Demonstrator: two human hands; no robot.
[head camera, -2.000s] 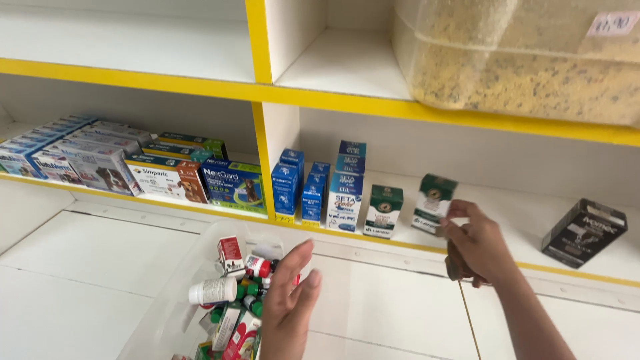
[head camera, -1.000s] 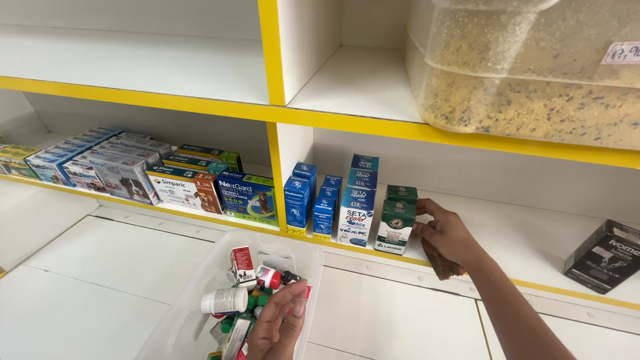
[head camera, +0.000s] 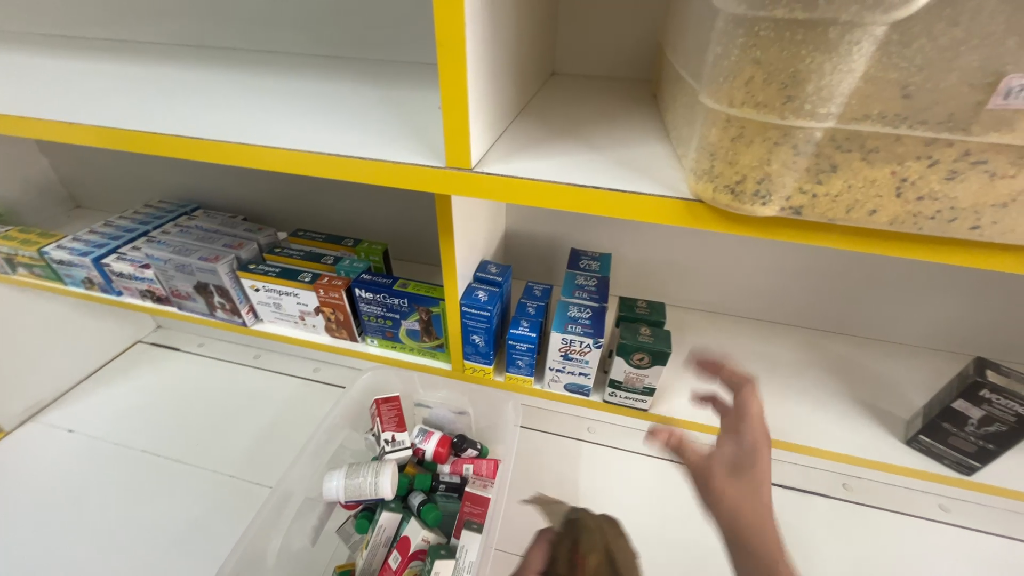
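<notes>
My left hand (head camera: 534, 554) shows only in part at the bottom edge, holding a crumpled brown cloth-like thing (head camera: 590, 544). My right hand (head camera: 724, 452), blurred by motion, is raised in front of the shelf's yellow edge with fingers apart and nothing in it. To its left, two green-and-white Lavizoo boxes (head camera: 638, 366) stand one behind the other on the shelf. Beside them are Seta Gold boxes (head camera: 574, 346) and two rows of small blue boxes (head camera: 482, 320). A translucent plastic bin (head camera: 512, 424) below the shelf holds bottles, a white jar (head camera: 360, 482) and small cartons.
A black box (head camera: 968, 416) stands tilted at the right of the lower shelf. Simparic (head camera: 296, 308) and NexGard (head camera: 400, 316) boxes fill the left compartment. A large clear container of yellow grain (head camera: 848, 136) rests on the upper shelf. A yellow-edged divider (head camera: 448, 280) separates the lower compartments.
My right hand has let go of the green-and-white box, which now stands beside the Seta Gold boxes. The brown cloth-like thing, earlier in my right hand, is now at my left hand.
</notes>
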